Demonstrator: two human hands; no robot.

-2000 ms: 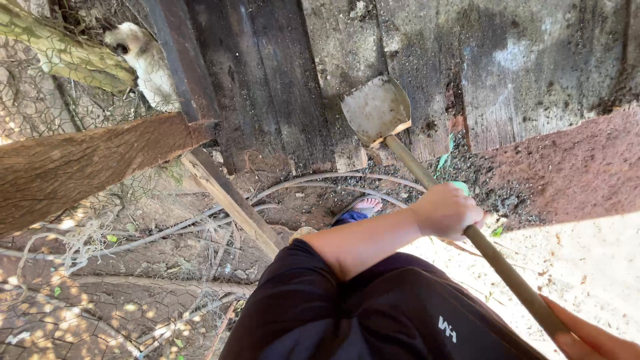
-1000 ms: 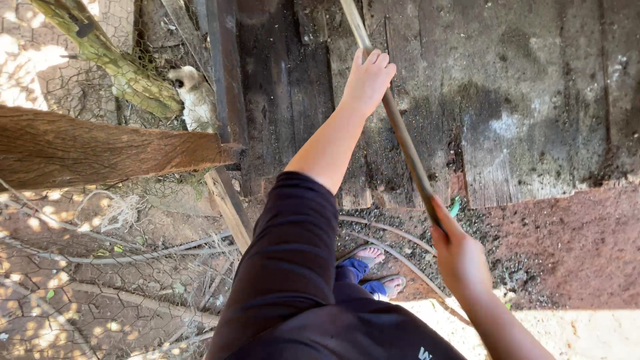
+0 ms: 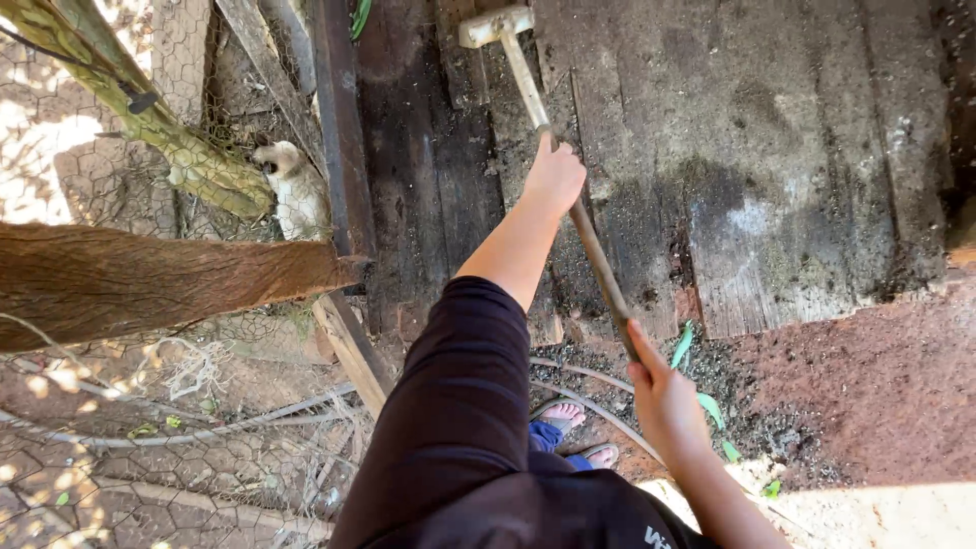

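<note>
My left hand (image 3: pixel 554 177) is closed around the upper part of the long wooden handle of a hoe (image 3: pixel 602 263). Lower down, near the handle's end, my right hand (image 3: pixel 667 408) grips the same handle. The hoe's pale metal head (image 3: pixel 496 27) is seen nearly edge-on at the top of the view, over the dark wooden planks (image 3: pixel 770 175). Whether it touches them I cannot tell. Dark crumbly debris (image 3: pixel 785 435) and green leaf pieces (image 3: pixel 683 345) lie by the planks' near edge.
At left, wire mesh, a thick wooden beam (image 3: pixel 168 282) and a mossy branch (image 3: pixel 168 137) stand near a cream-furred animal (image 3: pixel 293 191). A hose (image 3: pixel 229 427) crosses the ground. My sandalled feet (image 3: pixel 563 415) are below the planks. Reddish soil (image 3: pixel 884 381) lies right.
The hoe's head, over the planks' middle two seconds ago, is now farther out, at the top. My left hand has moved out from my body to the upper handle.
</note>
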